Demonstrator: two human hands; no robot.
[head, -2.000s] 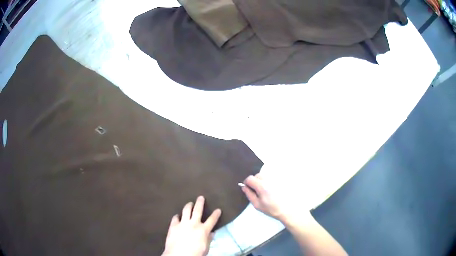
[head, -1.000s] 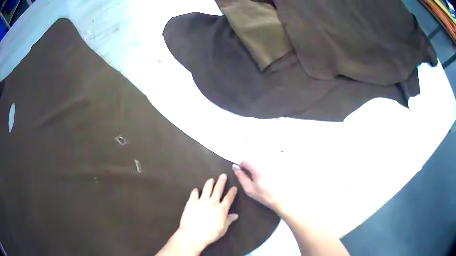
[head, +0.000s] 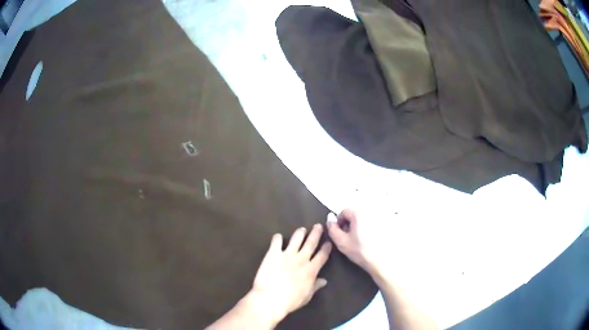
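Observation:
A large dark brown leather hide (head: 116, 238) lies flat on the white table. It bears a pale drawn box (head: 190, 148), a narrow pale mark (head: 206, 189) and a slit-shaped hole (head: 34, 80) at the upper left. My left hand (head: 290, 271) lies palm down on the hide near its right part, fingers spread, holding nothing. My right hand (head: 347, 235) is at the hide's right edge, thumb and fingers pinching a small whitish marker (head: 332, 218), its tip at the edge.
A pile of dark brown leather (head: 504, 77) lies at the upper right, with a lighter tan folded part (head: 403, 55). The white tabletop (head: 439, 232) curves around at the right. Grey floor (head: 549, 277) shows at the lower right. Orange-yellow material (head: 568, 29) is at the top right corner.
The view has shifted, so the hides sit differently in the picture. My right hand has moved up along the hide's edge with the marker, and my left hand has moved further right on the hide.

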